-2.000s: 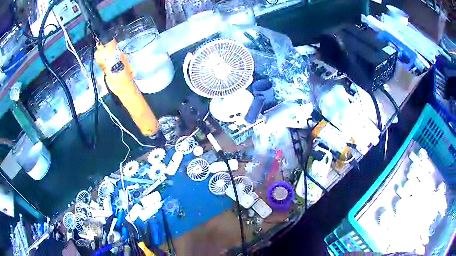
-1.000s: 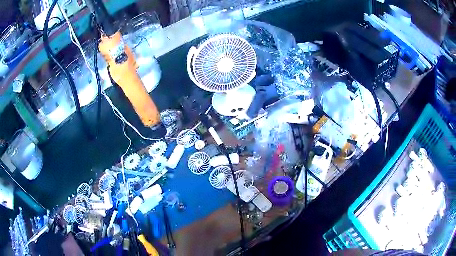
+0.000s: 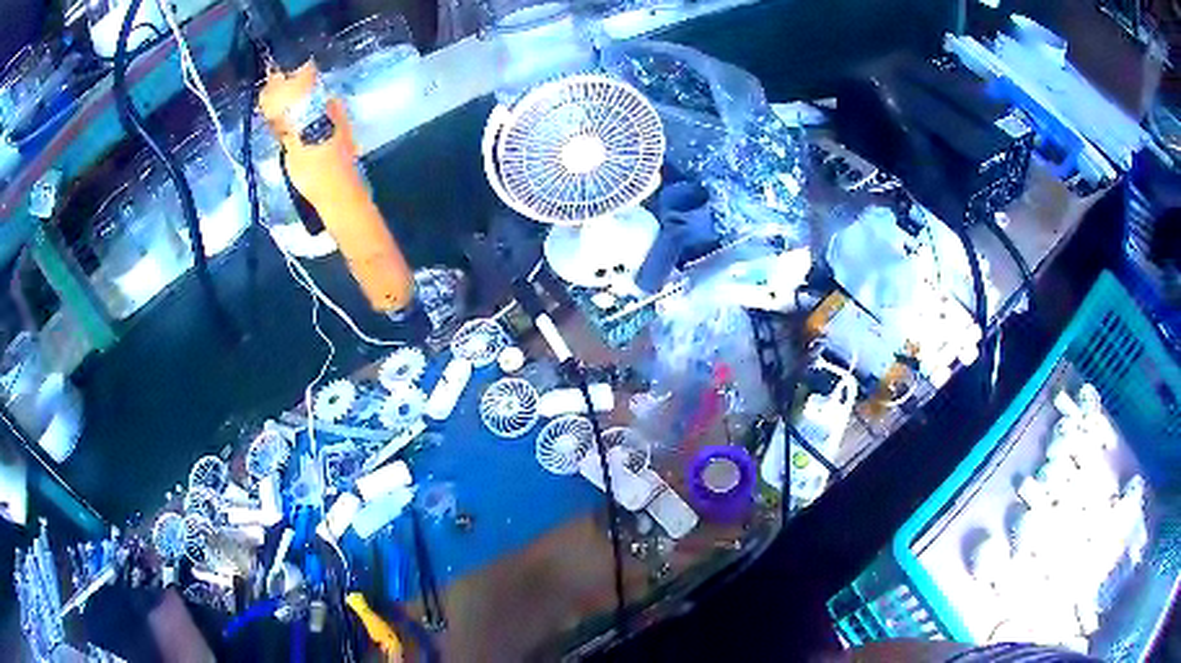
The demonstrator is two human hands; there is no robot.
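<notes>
Neither my left hand nor my right hand can be made out. Nearest in front of me, small white fan parts lie on the blue mat [image 3: 518, 499]. A round slatted guard [image 3: 510, 407] lies beside a white handle piece [image 3: 576, 399]. Another slatted guard [image 3: 566, 444] lies near white housing pieces [image 3: 670, 510]. Small toothed impellers [image 3: 403, 368] lie further left. A purple roll [image 3: 721, 482] is at the right. A screwdriver with a yellow handle [image 3: 374, 627] lies at the front edge, near blue-handled tools [image 3: 257, 614].
An orange electric screwdriver [image 3: 343, 194] hangs at upper left. A white desk fan [image 3: 580, 150] stands behind the mat. A teal crate [image 3: 926, 570] with white parts is at right. Dark cables cross the bench. A striped, rounded edge shows at the bottom right, unclear.
The view has shifted slightly, so the bench parts sit a little higher and further left. A rounded striped edge now shows at the bottom right. No bench part has visibly moved.
</notes>
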